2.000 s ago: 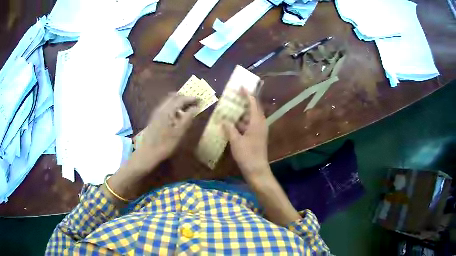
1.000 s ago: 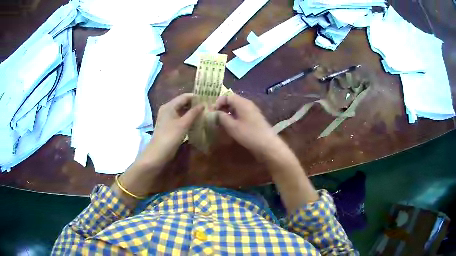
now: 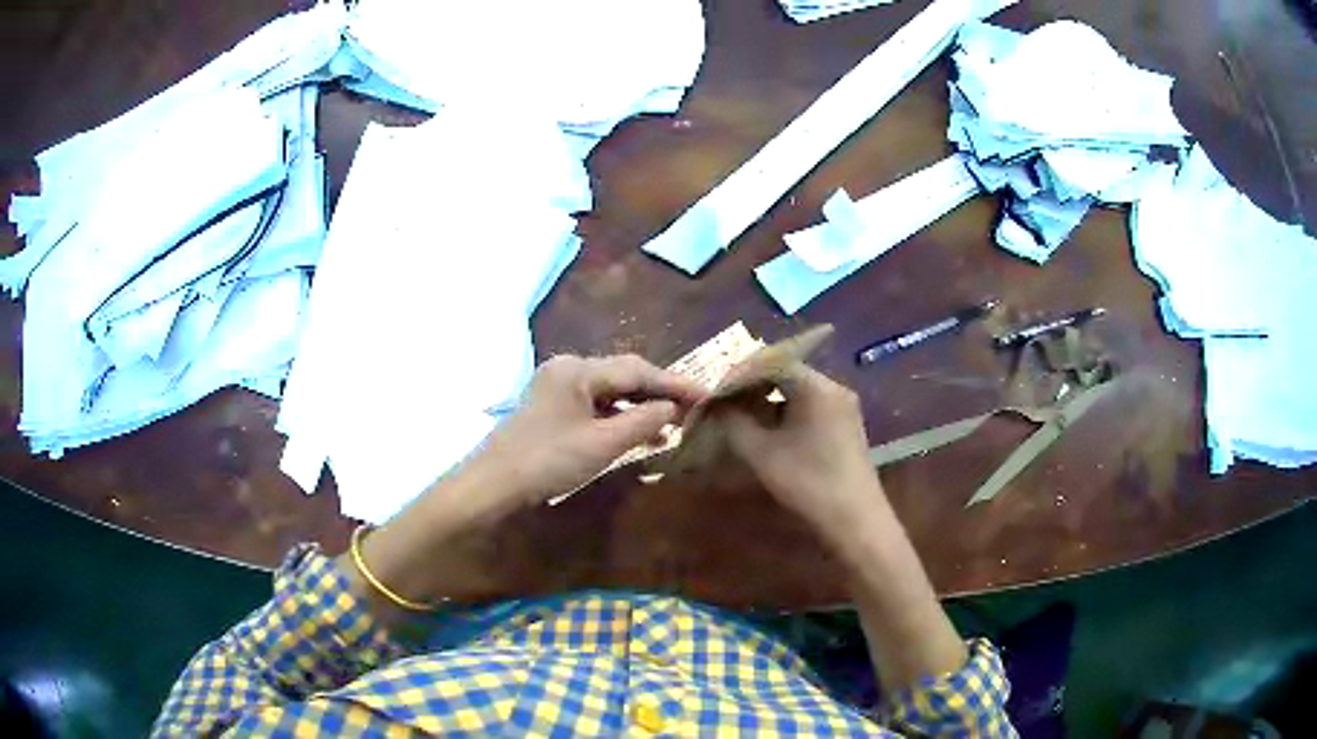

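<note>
My left hand and my right hand meet above the table's front part. Between them they hold buff printed bundle tickets, now seen tilted, nearly edge-on, with the fingers pinching the middle. More cream printed tickets show behind and below the hands; whether these lie on the table or are held I cannot tell. The fingertips of my right hand are partly hidden by the tickets.
The brown table bears white cut panels at left and more panels at right. Long pale strips lie ahead. Two pens and khaki tie strips lie right of my hands.
My hands first had tickets apart, then came together on an upright ticket strip; now the strip is tilted to the right. The view has shifted, so the table's things sit lower and further right.
</note>
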